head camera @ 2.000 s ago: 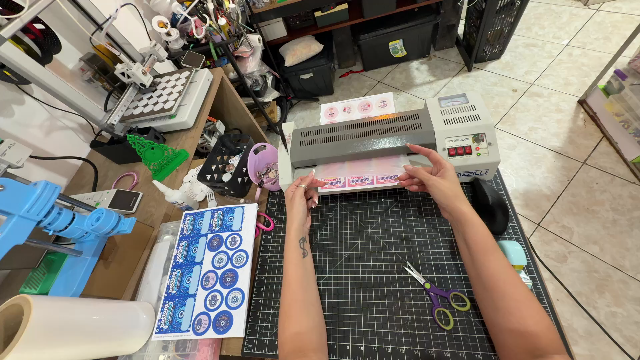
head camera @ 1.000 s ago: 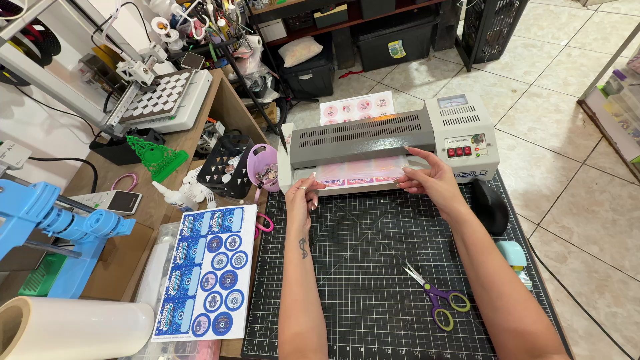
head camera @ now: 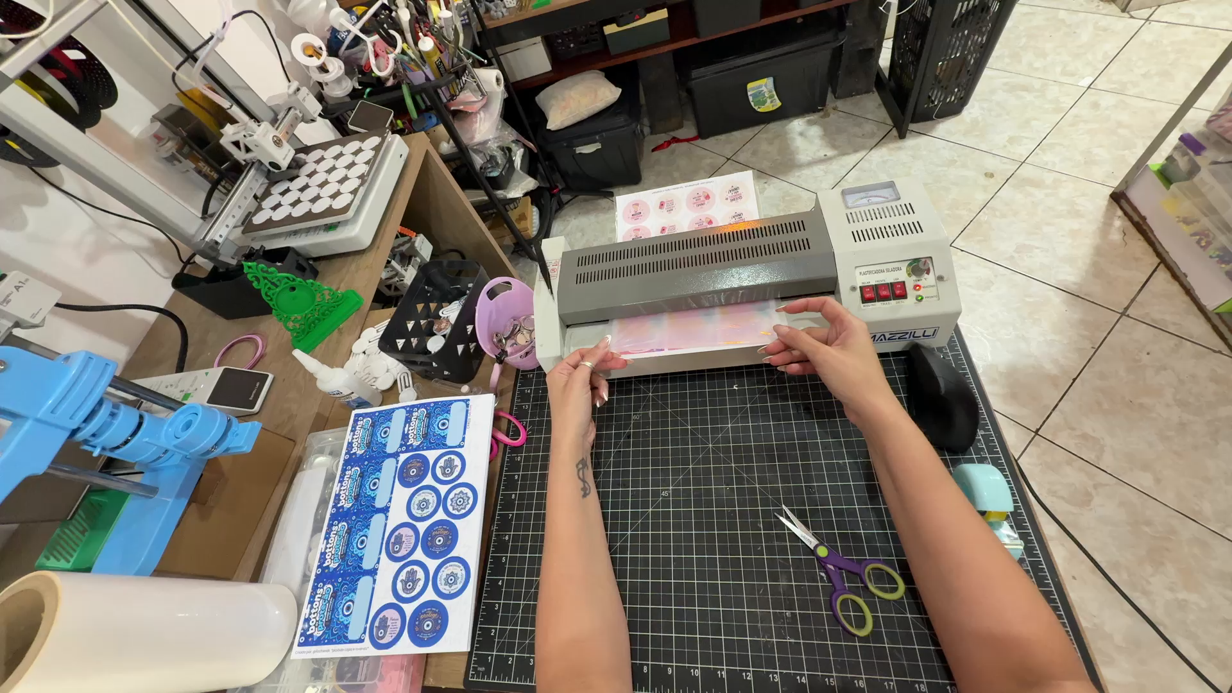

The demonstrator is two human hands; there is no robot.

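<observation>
A glossy printed sheet with a clear film [head camera: 695, 329] lies in the front slot of a grey laminating machine [head camera: 698, 265]. My left hand [head camera: 582, 380] pinches the film at the sheet's near left corner. At the near right corner my right hand [head camera: 818, 351] has thumb and fingers close to the film's edge; whether they grip it is unclear. Behind the machine, a sheet of pink round prints [head camera: 688, 204] sticks out. Scissors with purple and green handles [head camera: 839, 582] lie slightly open on the black cutting mat [head camera: 693, 500], between my forearms.
Left of the mat lies a sheet of blue labels [head camera: 395, 525], near a large film roll [head camera: 164, 621]. A black basket [head camera: 433, 322] and a lilac cup [head camera: 502, 318] stand left of the machine. A black tape dispenser [head camera: 941, 399] sits at the mat's right edge.
The sheet has gone further into the machine's slot, and its pink printed labels no longer show. Both hands stay near its front corners. The pink sheet behind sticks out further.
</observation>
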